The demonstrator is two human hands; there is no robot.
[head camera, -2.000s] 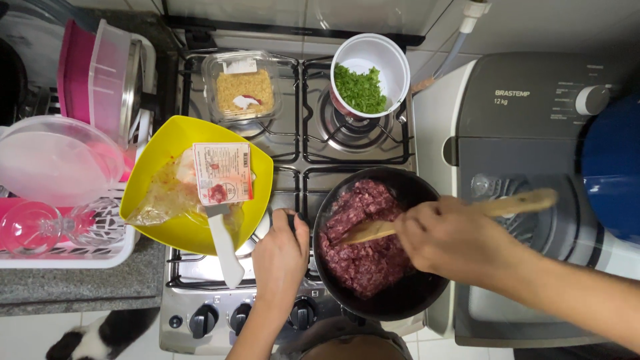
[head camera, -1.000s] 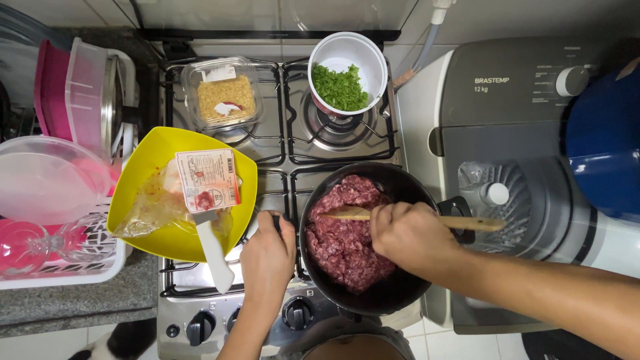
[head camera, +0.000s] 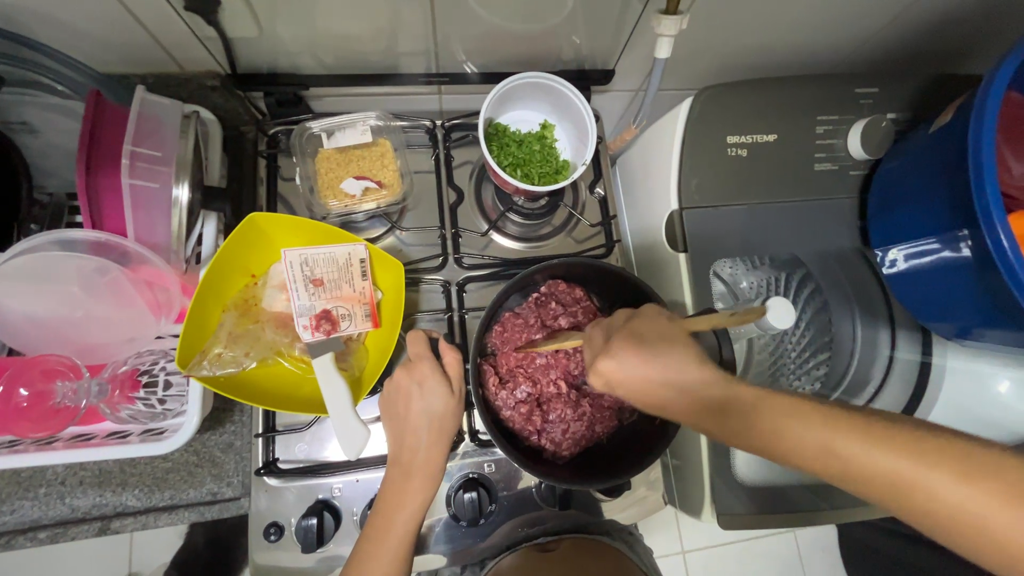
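Note:
Raw ground meat (head camera: 552, 384) lies in a black pan (head camera: 580, 472) on the front right of the gas stove. My right hand (head camera: 640, 360) is closed around a wooden spoon or spatula (head camera: 720, 319), its tip in the meat. Left of the pan, my left hand (head camera: 424, 384) grips a dark handle, mostly hidden by the fingers. A yellow bowl (head camera: 280, 232) holds a clear plastic bag (head camera: 256, 332) with a printed label (head camera: 330, 288); a white-handled utensil (head camera: 342, 400) leans over its rim.
Behind stand a clear tub (head camera: 356, 172) of yellowish crumbs and a white tub (head camera: 580, 120) of chopped green herbs. A dish rack (head camera: 172, 440) with plastic containers and a glass (head camera: 48, 396) is at left. A washing machine (head camera: 768, 200) and a blue bucket (head camera: 920, 232) stand at right.
The wooden utensil has changed its angle in my right hand, and the meat's shape has shifted. My left hand keeps its grip beside the pan.

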